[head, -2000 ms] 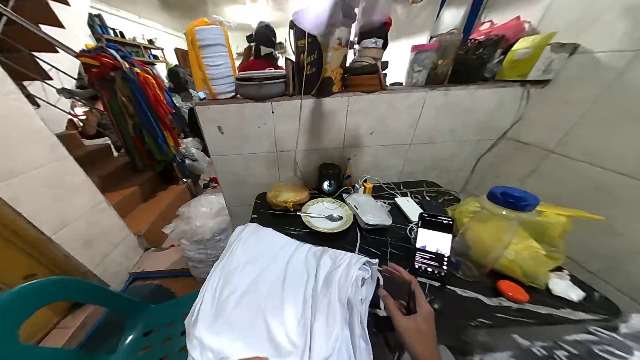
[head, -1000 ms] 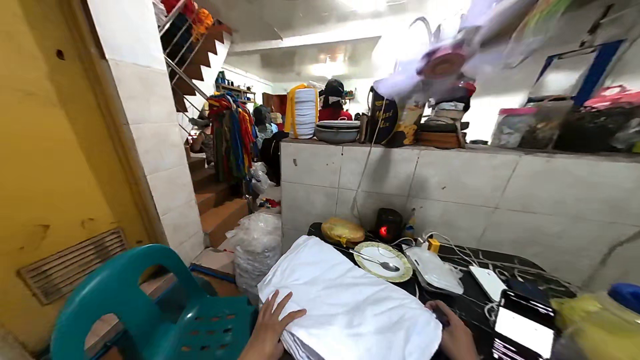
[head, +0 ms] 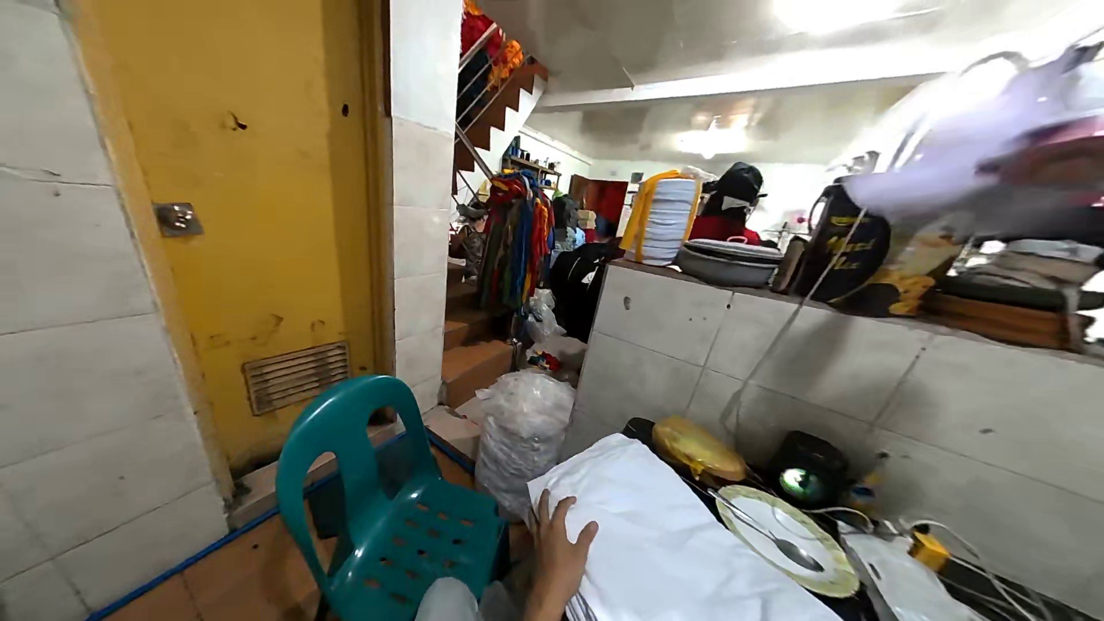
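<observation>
A stack of folded white cloth lies on the near left part of the dark table. My left hand rests on the cloth's left edge, fingers spread over the top. My right hand does not show. Right beside the cloth is a plate with a patterned rim, with a metal spoon on it. Behind the cloth lies a yellowish wrapped bundle.
A green plastic chair stands left of the table, with a filled clear plastic bag behind it. A small black device, a white case and cables are at the right. A tiled half wall bounds the table.
The view has swung left. My right hand, by the cloth in both earlier frames, is out of view. My left hand, barely visible at first, lies on the cloth's left edge.
</observation>
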